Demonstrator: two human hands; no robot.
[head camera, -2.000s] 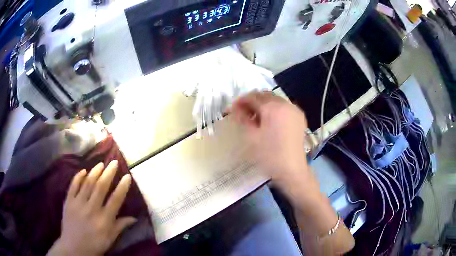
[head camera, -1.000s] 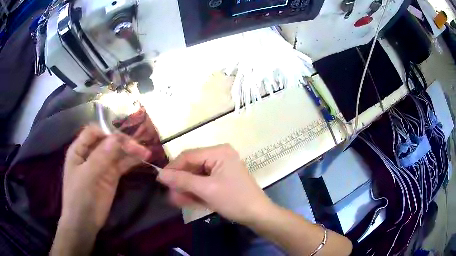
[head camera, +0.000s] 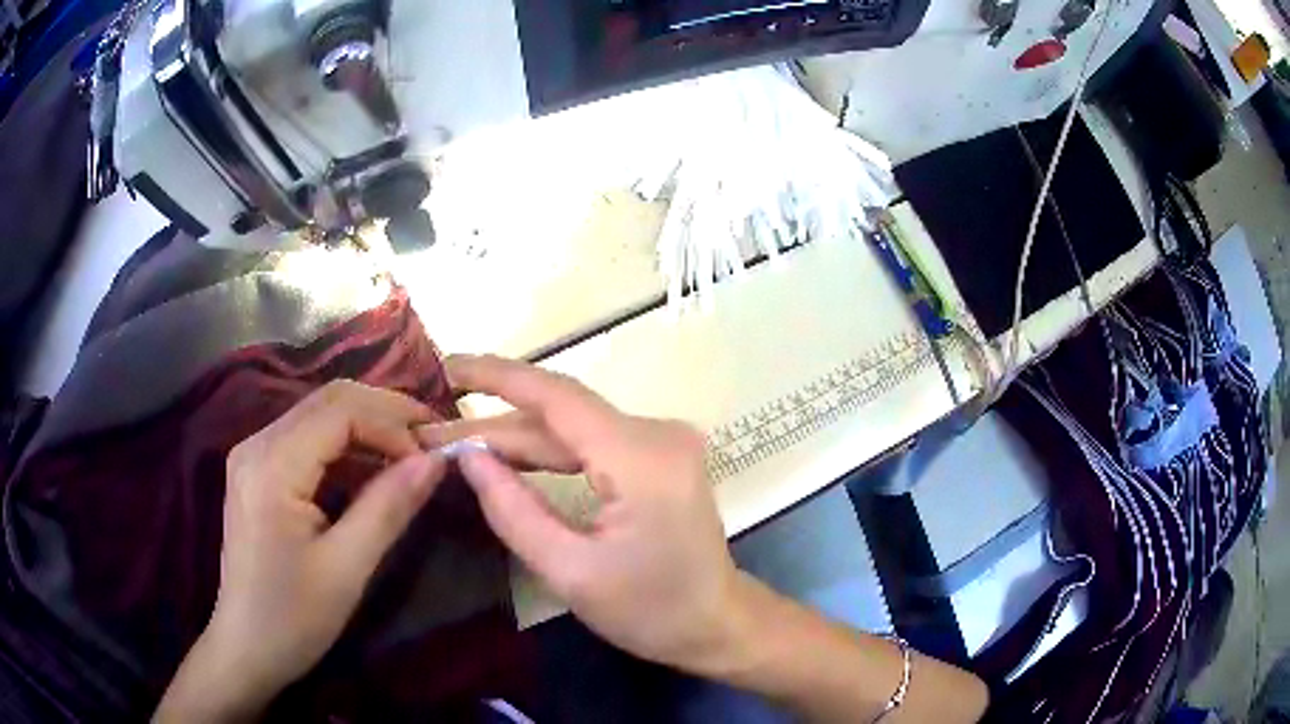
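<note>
My left hand and my right hand meet fingertip to fingertip over the table's front edge. Between them they pinch a small white strip; only a short bit of it shows. The maroon and grey garment lies left of and beneath my hands, running up under the needle area, which is glaring under the lamp. A fan-shaped pile of white strips lies on the machine bed, right of the needle.
A slim green and blue tool lies beside the strips. A black pad is at the right. A printed ruler runs along the front edge. Maroon pieces with white edges hang at the right with a pale blue tie.
My right hand has left the strip pile and met my left hand, which has lifted off the garment. The strip, held stretched a second ago, now shows only as a short bit between the fingertips.
</note>
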